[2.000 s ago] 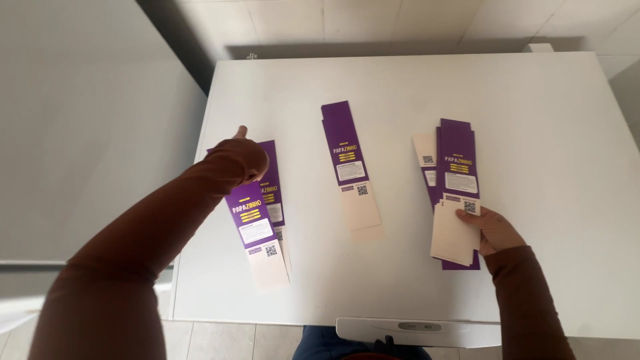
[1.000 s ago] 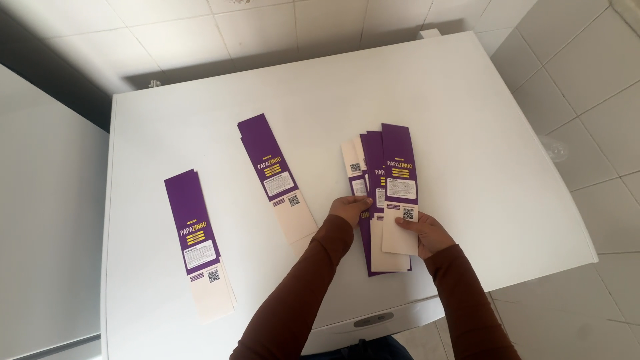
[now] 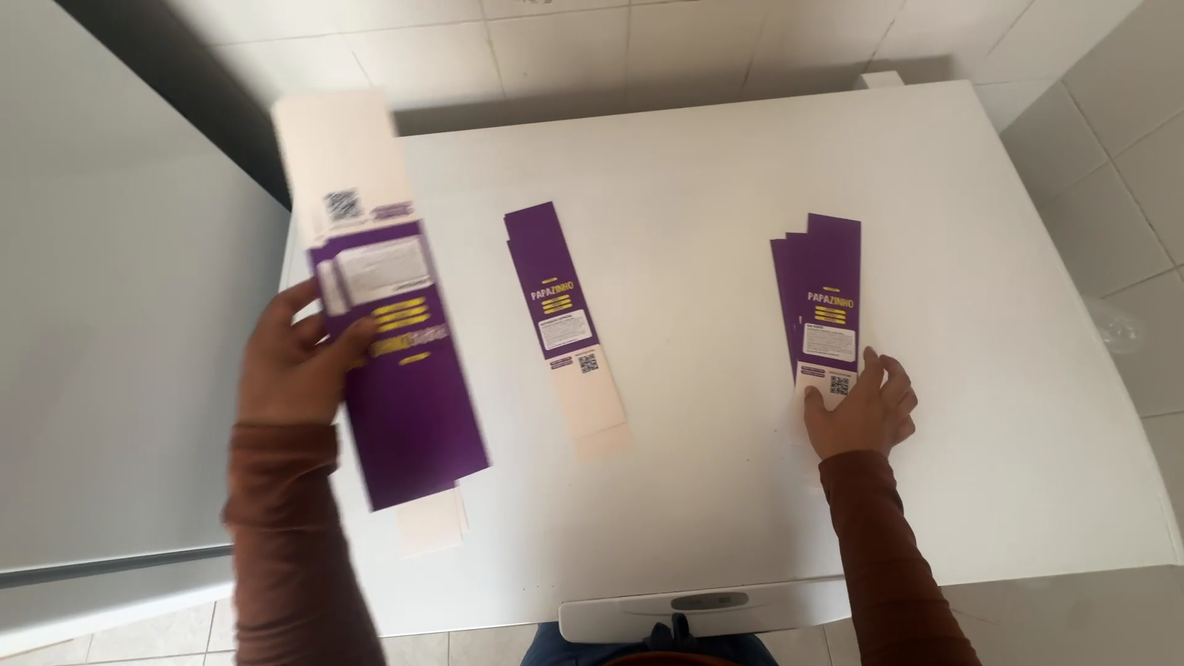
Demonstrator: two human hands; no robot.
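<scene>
My left hand [image 3: 301, 356] grips a few purple and cream printed cardboard strips [image 3: 416, 416], raised above the white surface with their cream ends pointing away from me. Below them, the cream ends of other strips [image 3: 432, 523] show on the surface; the rest of that pile is hidden. A second pile of strips [image 3: 546, 264] lies at the middle, slightly fanned, purple ends away from me. On the right, my right hand [image 3: 862, 407] rests over the lower cream end of a third fanned pile [image 3: 832, 268], its thumb on the pile's edge and fingers spread.
The piles lie on a white appliance top [image 3: 684, 499] with a front handle panel [image 3: 647, 618] near my body. A large grey panel [image 3: 111, 305] stands at the left. Tiled wall [image 3: 573, 55] runs behind, and a clear round object [image 3: 1117, 324] is at the right.
My left hand has moved from the right pile to above the left one and now holds strips turned the other way round. My right hand remains at the right pile.
</scene>
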